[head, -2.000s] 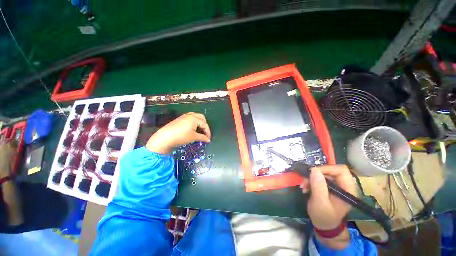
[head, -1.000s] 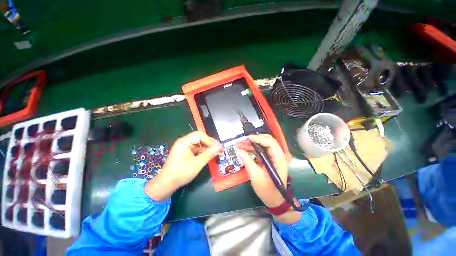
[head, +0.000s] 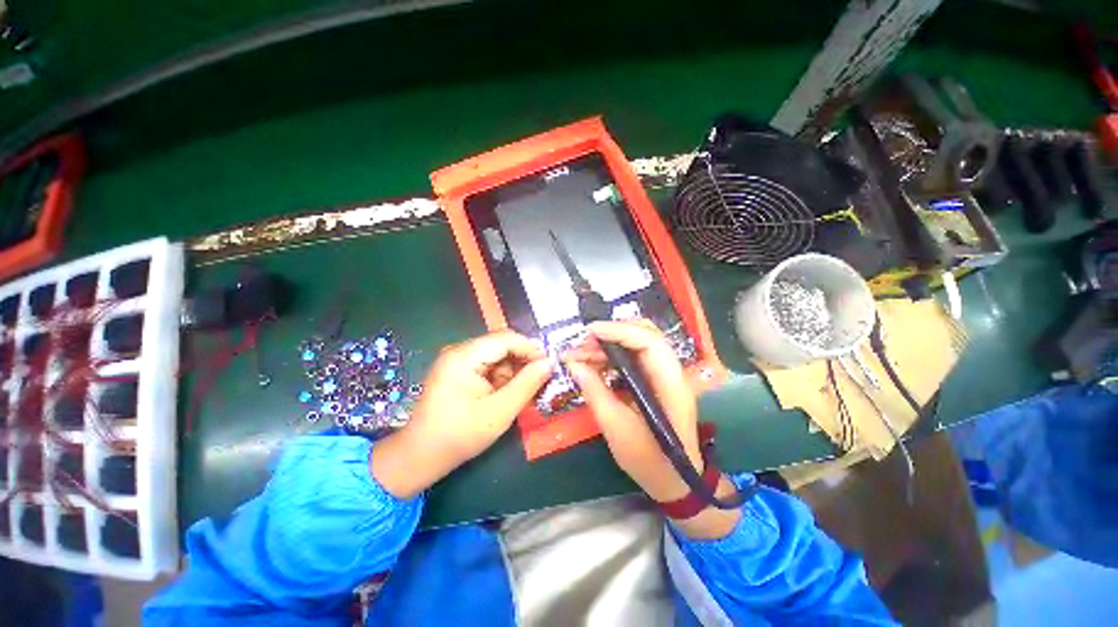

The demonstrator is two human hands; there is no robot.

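The tablet assembly point(head: 576, 251) lies in an orange-red frame point(head: 481, 272) in front of me, its circuit board point(head: 562, 390) at the near end. My left hand point(head: 463, 402) pinches over the board's left part; any small part between its fingertips is too small to tell. My right hand point(head: 644, 410) holds the soldering iron point(head: 657, 419), tip pointing away over the silver-grey battery. The right thumb and index fingertips also meet over the board, close beside the left fingertips. A loose pile of small round components point(head: 356, 382) lies left of my left hand.
A white parts tray point(head: 159, 404) is far left, with black speakers point(head: 251, 296) beside it. A black fume fan point(head: 748, 208), a white cup point(head: 803, 312) of silvery bits and cardboard point(head: 858, 398) are right. Behind them is stand clutter point(head: 950, 227). A blue sleeve point(head: 1060, 472) shows at far right.
Since two seconds ago, my left hand has moved from the component pile to the board, and the iron's tip has lifted away from it. Since one second ago, both hands stay nearly the same.
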